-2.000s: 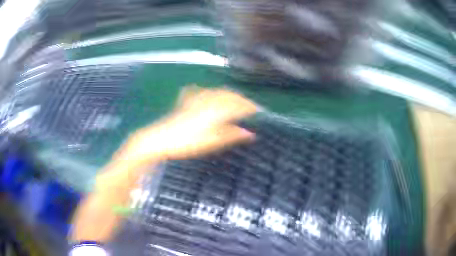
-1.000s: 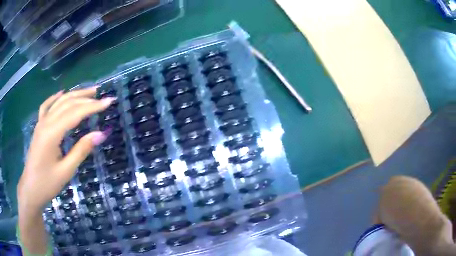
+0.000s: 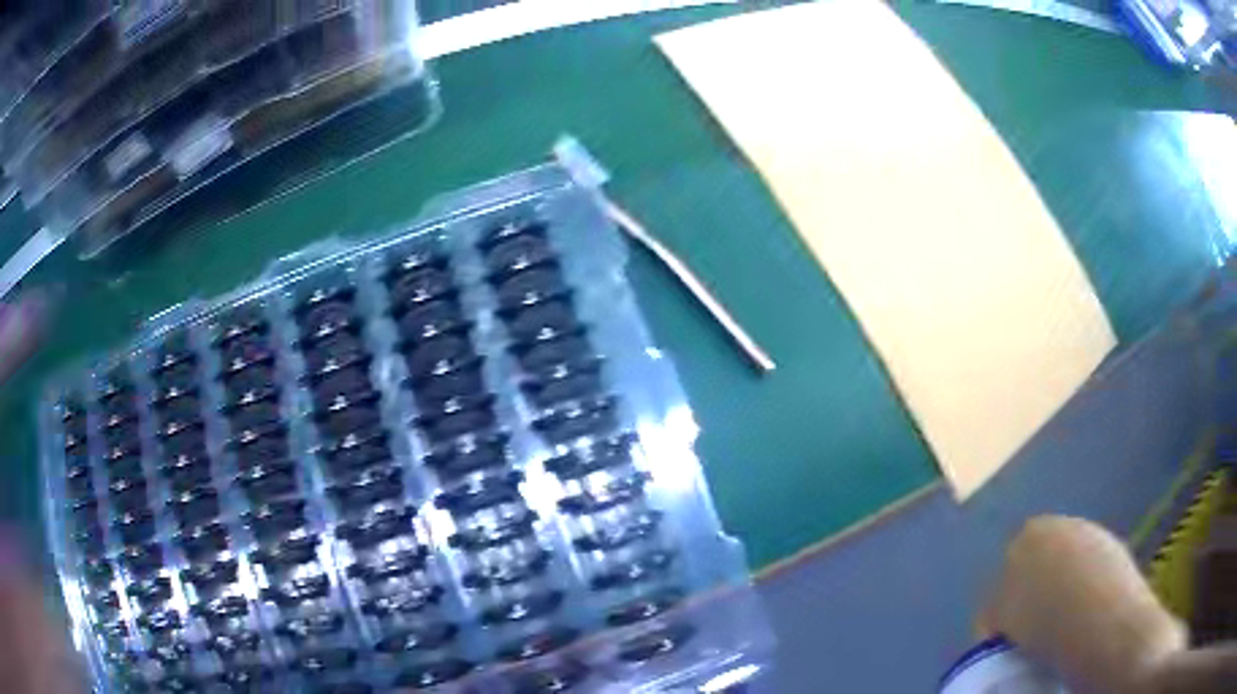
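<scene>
A clear blister tray point(image 3: 651, 366) lies tilted across the left and middle of the view. Its columns of pockets hold round black parts point(image 3: 448, 366) standing on edge. My left hand point(image 3: 25, 630) is only a blurred strip at the left edge, beside the tray; most of it is cut off and its fingers cannot be made out. My right hand point(image 3: 1078, 597) is at the lower right, off the bench edge and away from the tray. It is blurred, and its fingers and anything in them are hidden. A thin brush handle point(image 3: 699, 292) lies right of the tray.
Stacked filled trays point(image 3: 258, 88) with small white labels stand behind the tray at the upper left. A tan cardboard sheet point(image 3: 895, 231) lies on the green mat point(image 3: 800, 447) at the right. A blue and clear item point(image 3: 1183, 30) is at the top right corner. Yellow-black edging shows at the lower right.
My left hand has moved off the tray to the left edge. The view has shifted, so the tray appears lower and further left. The brush handle still lies beside the tray.
</scene>
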